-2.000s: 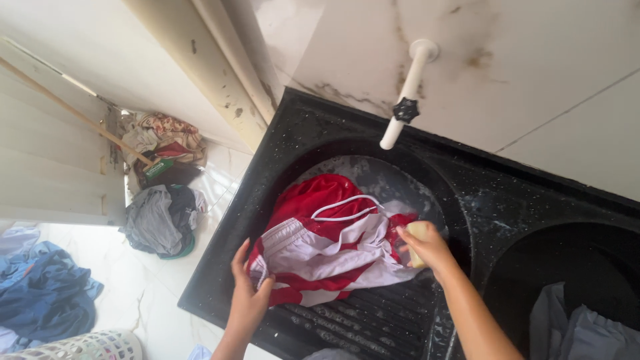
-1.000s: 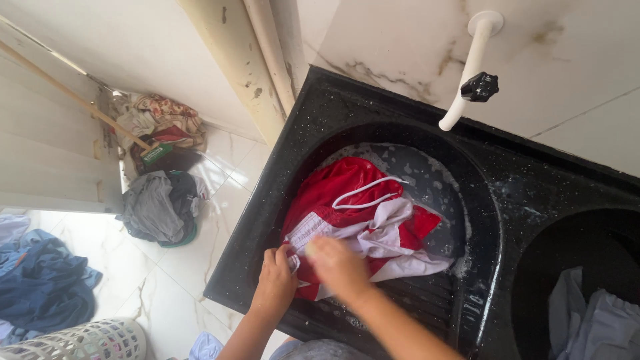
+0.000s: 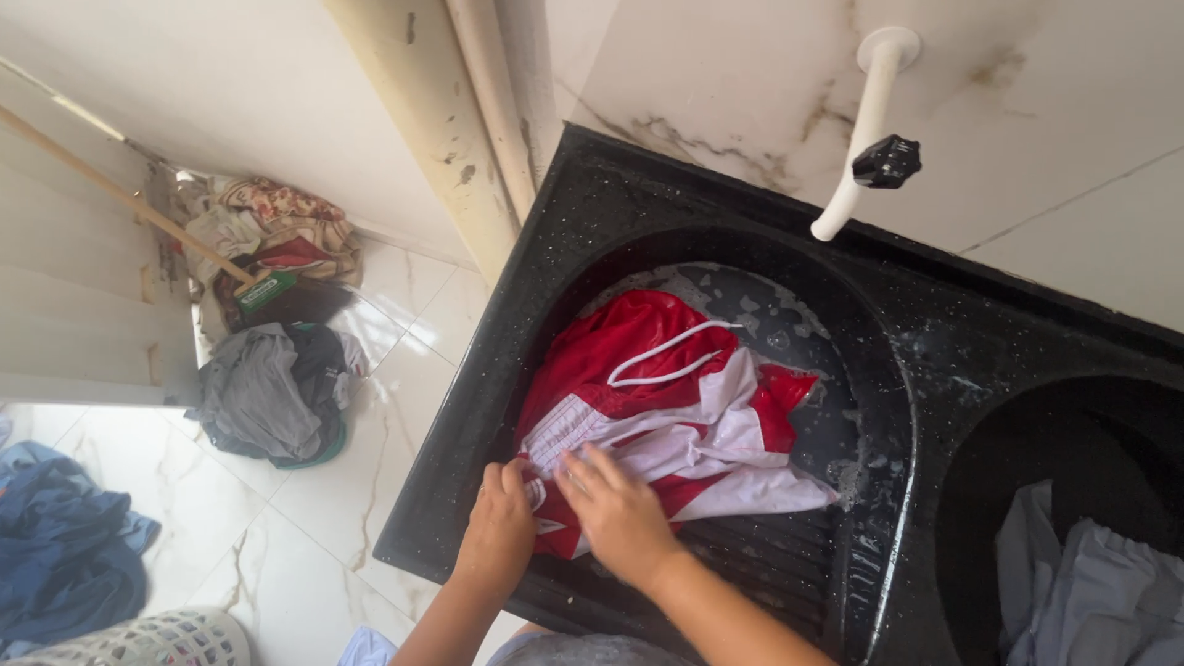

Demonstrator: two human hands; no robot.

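Note:
Wet red and white shorts (image 3: 684, 435) with a white drawstring lie bunched in the left basin of a black speckled laundry sink (image 3: 731, 199), partly over its ribbed washboard (image 3: 758, 564). My left hand (image 3: 502, 518) grips the elastic waistband at its lower left end. My right hand (image 3: 615, 513) rests on the waistband and white fabric just beside it, fingers spread and slightly blurred; anything under its palm is hidden. Soapy water (image 3: 768, 314) stands behind the shorts.
A white tap (image 3: 865, 139) with a black handle juts over the sink. Grey clothes (image 3: 1101, 583) lie in the right basin. On the floor are clothes piles (image 3: 268, 388), blue clothes (image 3: 69, 536), a broom (image 3: 264, 289) and a white plastic basket (image 3: 157, 638).
My right hand, at the right side of the shorts two seconds ago holding a pale yellowish piece, has moved left beside my left hand. That piece no longer shows.

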